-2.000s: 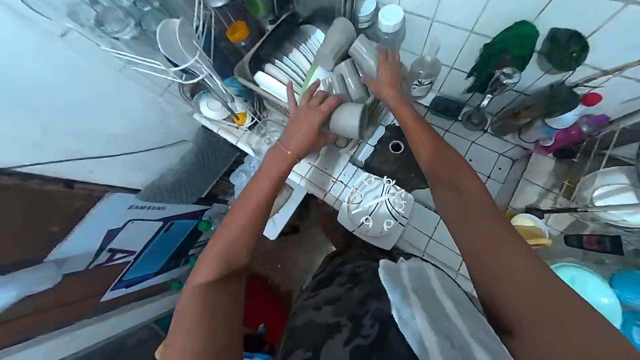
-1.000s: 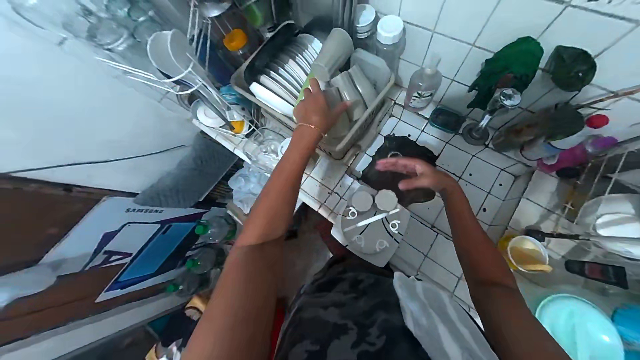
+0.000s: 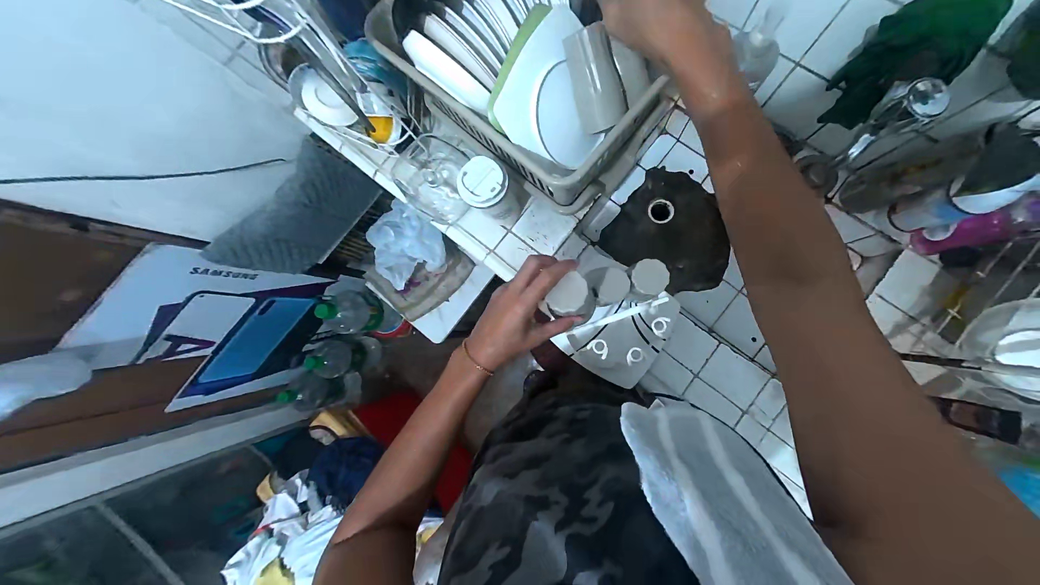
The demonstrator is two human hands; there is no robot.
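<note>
My left hand [image 3: 520, 313] is around a grey cup [image 3: 569, 296], fingers on one side and thumb on the other. Beside it, two more grey cups [image 3: 609, 286] [image 3: 650, 278] stand at the far side of a white rack with looped hooks [image 3: 630, 353]. My right hand [image 3: 658, 28] reaches to the top edge of the view, at the right end of the plastic dish basket [image 3: 520, 154]; its fingertips are cut off, so any hold is hidden. Plates [image 3: 463, 49], a green-edged white dish [image 3: 520, 101] and a grey cup [image 3: 597, 81] are in the basket.
A dark mat with a round drain opening [image 3: 691, 236] lies on the tiles by the basket. Glass jars [image 3: 431, 175] and a white-lidded jar [image 3: 483, 183] line the counter edge. A faucet [image 3: 926, 97] is at right, plastic bottles [image 3: 333, 357] lower left. A striped towel [image 3: 723, 487] hangs at my waist.
My left hand has moved from the dish basket to the white rack, where a third cup now shows. My right hand has gone from above the dark mat to the basket's right end.
</note>
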